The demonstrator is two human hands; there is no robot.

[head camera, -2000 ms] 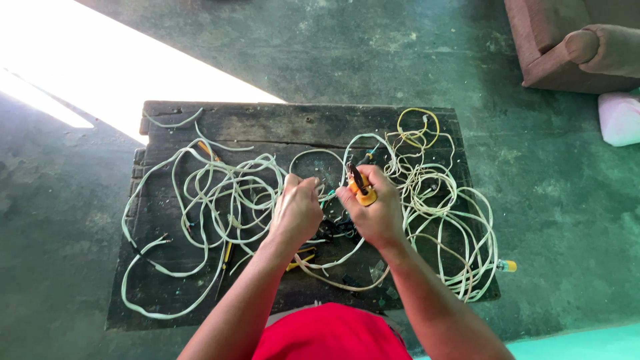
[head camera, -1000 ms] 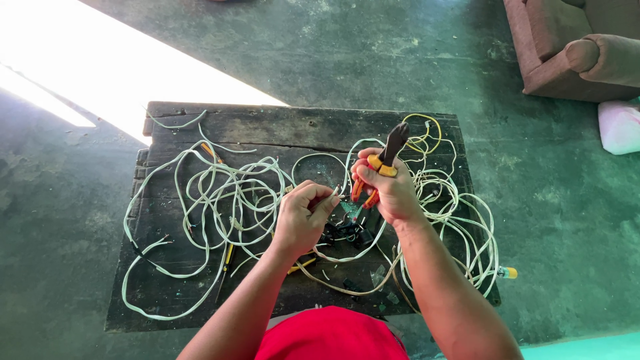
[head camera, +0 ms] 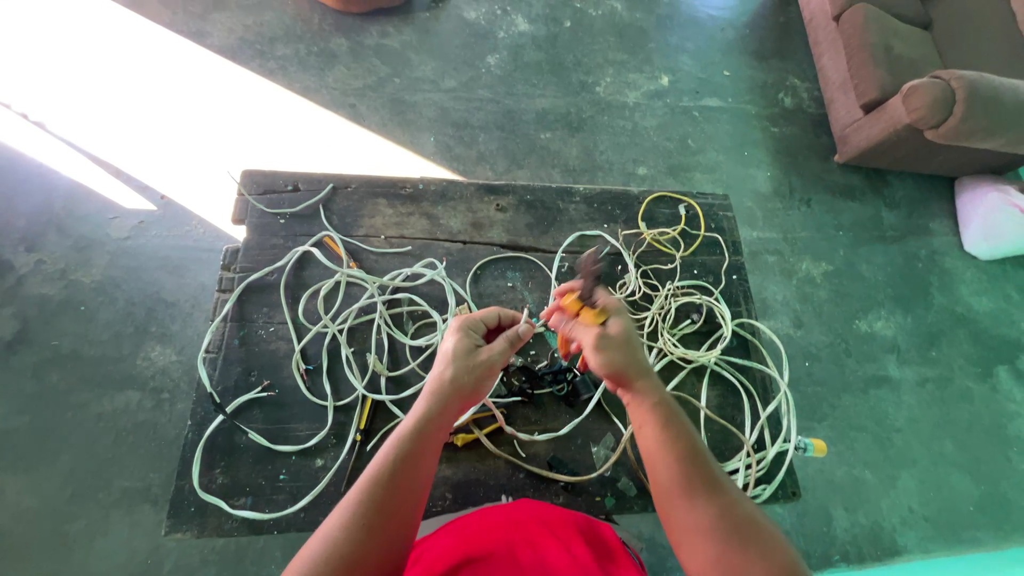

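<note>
Over the middle of a dark wooden table [head camera: 368, 204], my left hand [head camera: 484, 348] pinches the end of a white cable [head camera: 526, 316] between thumb and fingers. Close to its right, my right hand [head camera: 600, 336] holds blurred pliers [head camera: 588, 280] with orange and yellow handles, their dark jaws pointing away from me. Its fingertips are near the cable end; whether they touch it is unclear. Below the hands lies a heap of black cable parts [head camera: 552, 382]. Loops of white cable [head camera: 344, 320] spread on the left, and a coiled white cable bundle [head camera: 688, 320] lies on the right.
A yellow wire loop [head camera: 672, 196] lies at the back right. A yellow-handled screwdriver [head camera: 364, 416] and an orange-handled tool [head camera: 336, 246] lie among the left cables. A yellow-capped item [head camera: 810, 446] sits at the right edge. Beyond stand a brown sofa [head camera: 888, 80] and a white bag [head camera: 990, 216].
My right hand still holds the pliers and has come closer to my left hand than one second ago. Two seconds ago the pliers sat lower in the hand.
</note>
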